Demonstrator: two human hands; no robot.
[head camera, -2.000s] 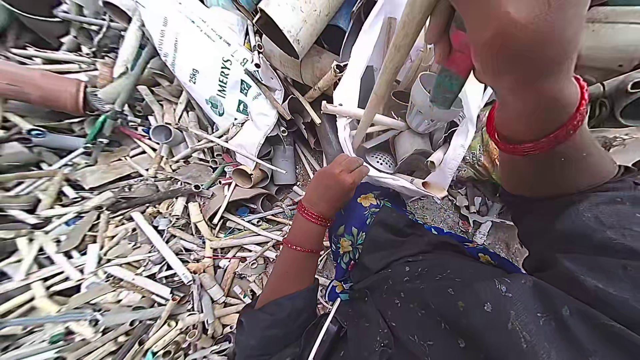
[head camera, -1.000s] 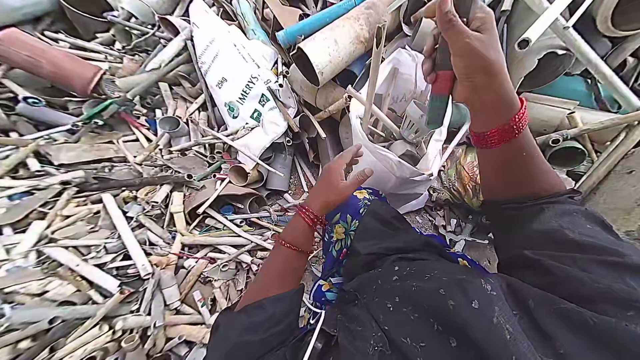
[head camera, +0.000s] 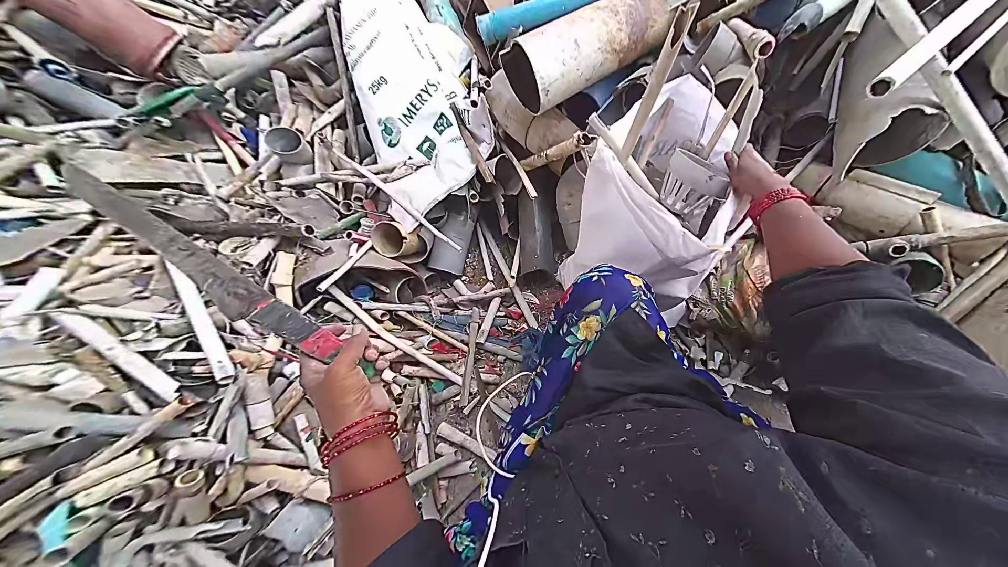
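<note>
My left hand (head camera: 345, 379) is closed round the red-and-green wrapped handle of a long flat metal blade (head camera: 181, 252), which points to the upper left over the plastic scrap. At the upper right, my right hand (head camera: 752, 173) grips the rim of a white woven sack (head camera: 638, 228). The sack stands open beyond my knee, with pipe pieces sticking out of its mouth. A slotted grey-white plastic fitting (head camera: 693, 185) rests in the mouth, close to my right fingers. My right fingertips are partly hidden by the sack's edge and a pale strip.
Broken plastic pipes and strips (head camera: 118, 354) cover the ground on the left. A printed white bag (head camera: 409, 102) lies at the top centre, beside a wide beige pipe (head camera: 591, 51). Long white pipes (head camera: 945, 87) cross at the upper right. A white cord (head camera: 492, 457) hangs near my lap.
The tool with the red-and-green handle has passed from my right hand to my left. My right hand has come down to the sack's rim; my left has moved away from the sack.
</note>
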